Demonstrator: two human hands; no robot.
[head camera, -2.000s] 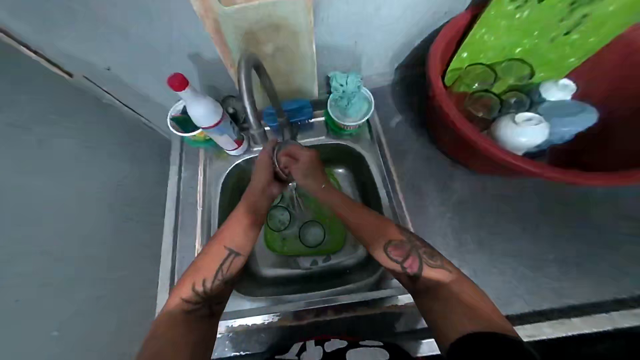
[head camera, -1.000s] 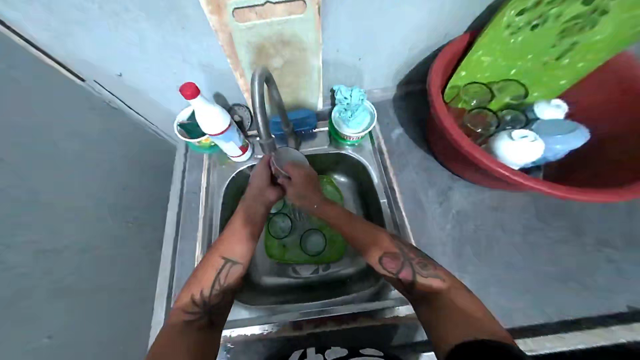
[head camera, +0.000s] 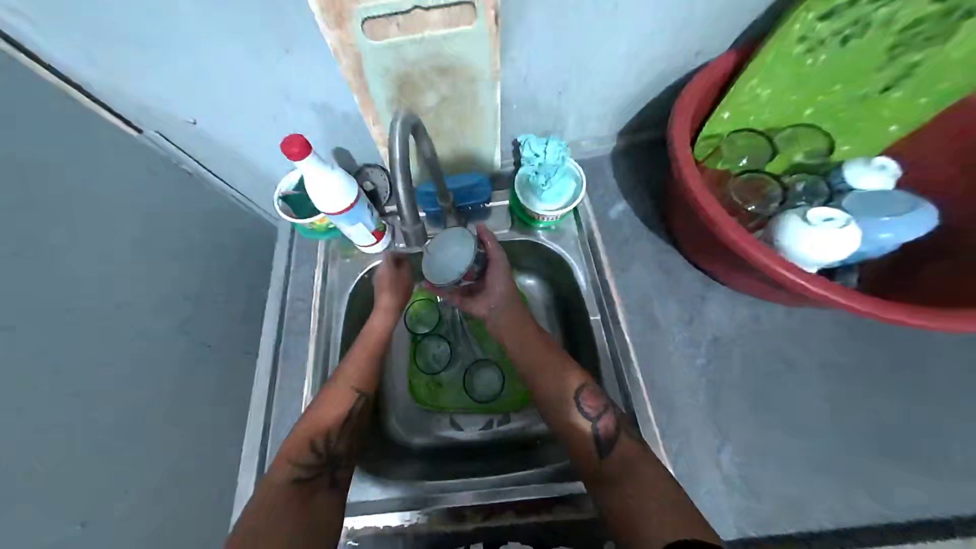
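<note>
My right hand (head camera: 488, 284) grips a drinking glass (head camera: 450, 257) just under the spout of the metal faucet (head camera: 407, 175), with the round end of the glass facing up. Left of the glass is my left hand (head camera: 393, 280), blurred and apart from it; whether its fingers are closed is not clear. Below both hands, several glasses (head camera: 483, 380) stand on a green tray (head camera: 442, 398) in the steel sink (head camera: 550, 286). Thin streams of water fall from beneath the held glass.
A white bottle with a red cap (head camera: 335, 194) leans by a small tub (head camera: 296, 206) at left. Behind the sink are a blue brush (head camera: 461, 191), a tub holding a teal cloth (head camera: 546, 171) and a cutting board (head camera: 435, 91). A red basin (head camera: 762, 263) at right holds glasses and white cups (head camera: 817, 238).
Both hands were together at the glass under the faucet. Now my left hand has come away to the left, and the glass is in my right hand alone.
</note>
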